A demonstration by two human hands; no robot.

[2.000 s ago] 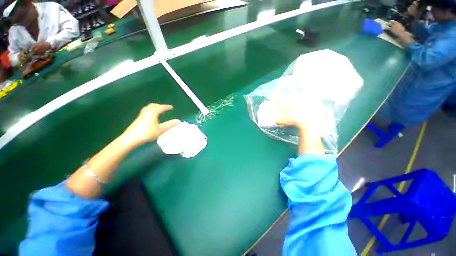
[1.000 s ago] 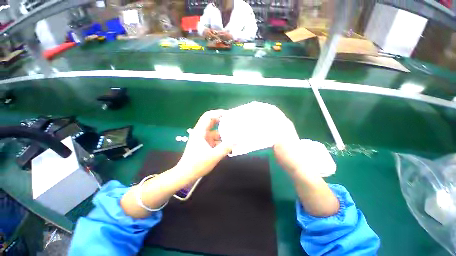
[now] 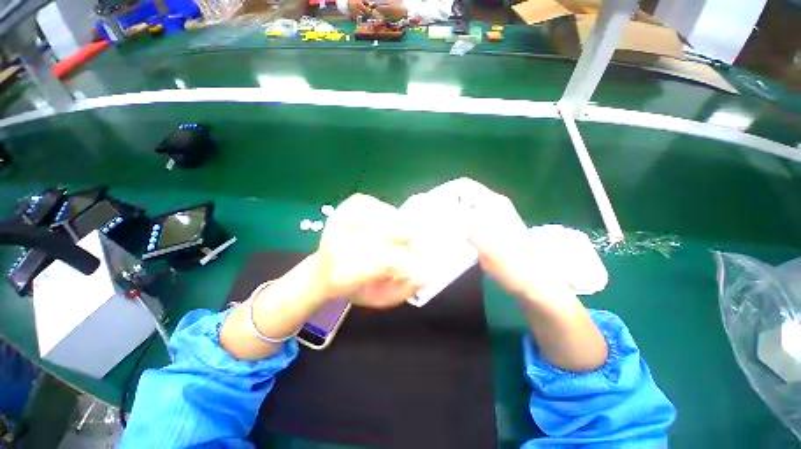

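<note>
My left hand and my right hand hold a stack of white pads between them, above the dark work mat. The pads are overexposed, so their number and details cannot be told. The left fingers are curled at the pads' near left side; the right hand is at their right side. Another white pad pile lies on the green bench just right of my right wrist. A smartphone lies on the mat, partly under my left forearm.
Black display units lie at the left, one more further back. A white box with a black flexible arm stands front left. Small white discs lie behind the mat. A clear bag is at right; a white rail crosses behind.
The view has swung from the bag at right to the mat. The hands now hold pads over the mat; since one second ago the left hand has moved onto their near left side.
</note>
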